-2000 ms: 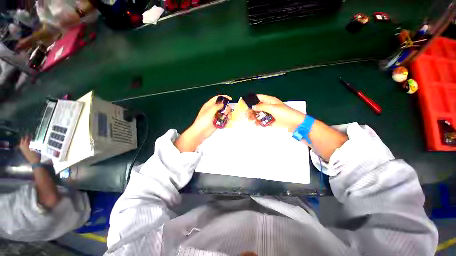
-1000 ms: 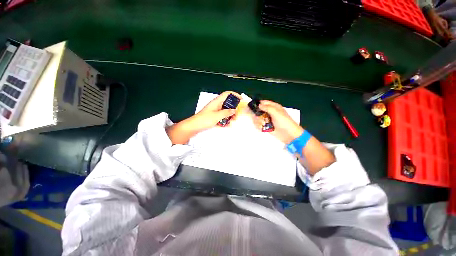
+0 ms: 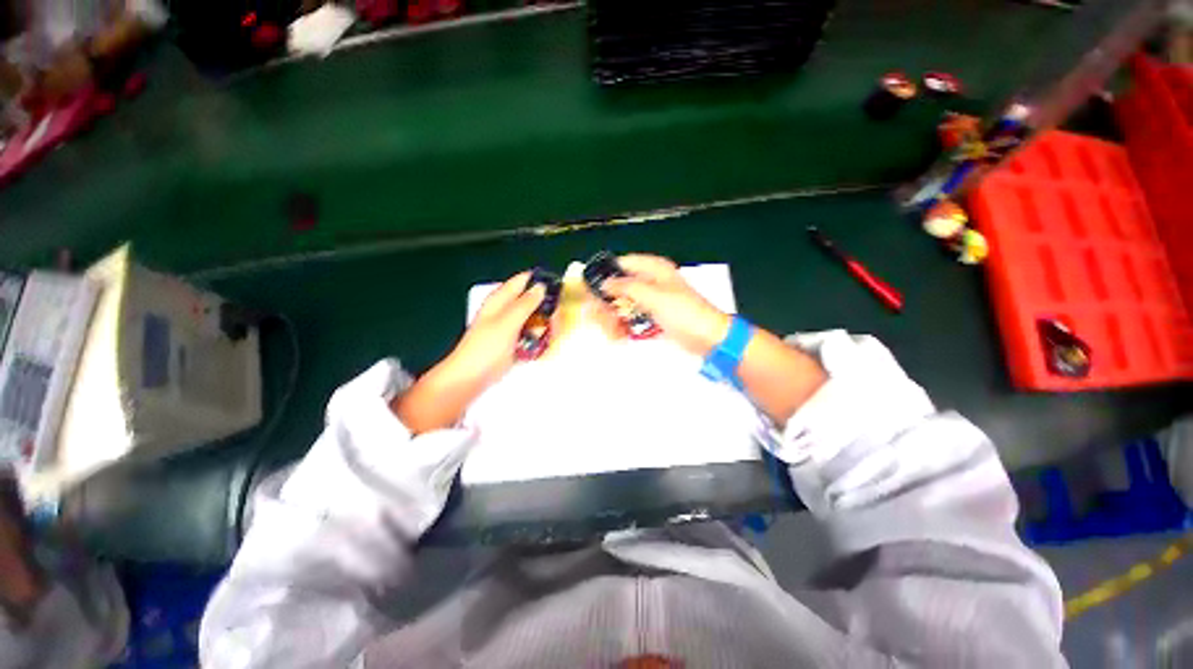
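My left hand [image 3: 493,342] holds an open smartwatch unit, with its dark display module [image 3: 544,285] at the top and its red case [image 3: 531,342] below. My right hand [image 3: 670,303] holds another open unit, its dark display module [image 3: 602,272] at the top and its red case [image 3: 639,323] below. The two units are apart, over white paper [image 3: 602,418] on the green bench. A yellowish patch shows between the hands. The picture is blurred, so small parts and screen contents cannot be told. A blue strap [image 3: 730,350] is around my right wrist.
A red-handled screwdriver [image 3: 869,280] lies right of the paper. An orange-red tray [image 3: 1079,261] with one unit [image 3: 1066,348] is further right, beside small round pieces [image 3: 945,220]. A beige box [image 3: 183,359] with a calculator [image 3: 46,359] is at left. Stacked black trays [image 3: 707,39] stand at the back.
The view has swung, so the bench things sit elsewhere in the picture. Both hands still hold the units; the left unit's screen is tilted differently than one second ago.
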